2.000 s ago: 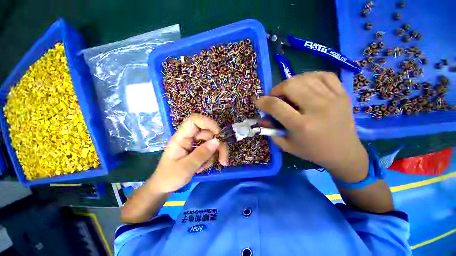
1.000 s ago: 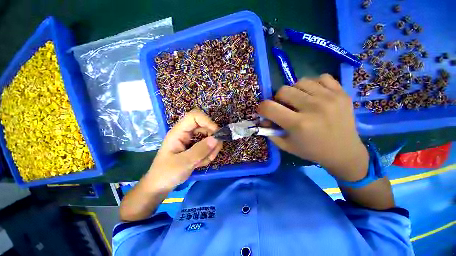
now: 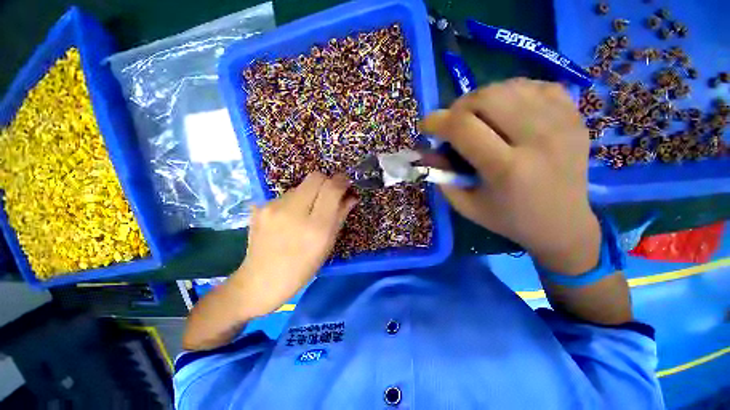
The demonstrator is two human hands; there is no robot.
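Many brown coils with thin silvery leads (image 3: 328,96) fill the blue middle tray (image 3: 443,232). My right hand (image 3: 520,160) holds small pliers or cutters (image 3: 396,169) by their handles over the tray, dark jaws pointing left. My left hand (image 3: 296,228) is over the tray's lower left part, palm down, its fingertips close to the jaws. Its fingers are bent, and whether they hold a coil is hidden. I cannot tell if the jaws are closed on anything. The blue right tray (image 3: 656,178) holds scattered brown coils (image 3: 640,104).
A blue left tray (image 3: 120,152) holds yellow parts (image 3: 68,176). A clear plastic bag (image 3: 172,104) lies between it and the middle tray. Spare dark-blue-handled pliers (image 3: 528,50) lie behind my right hand. A red object (image 3: 680,243) is at lower right.
My left hand has turned from a raised pinch near the jaws to palm down, fingertips lower toward the coils. My right hand and the tool have moved slightly up and right. The trays appear shifted upward.
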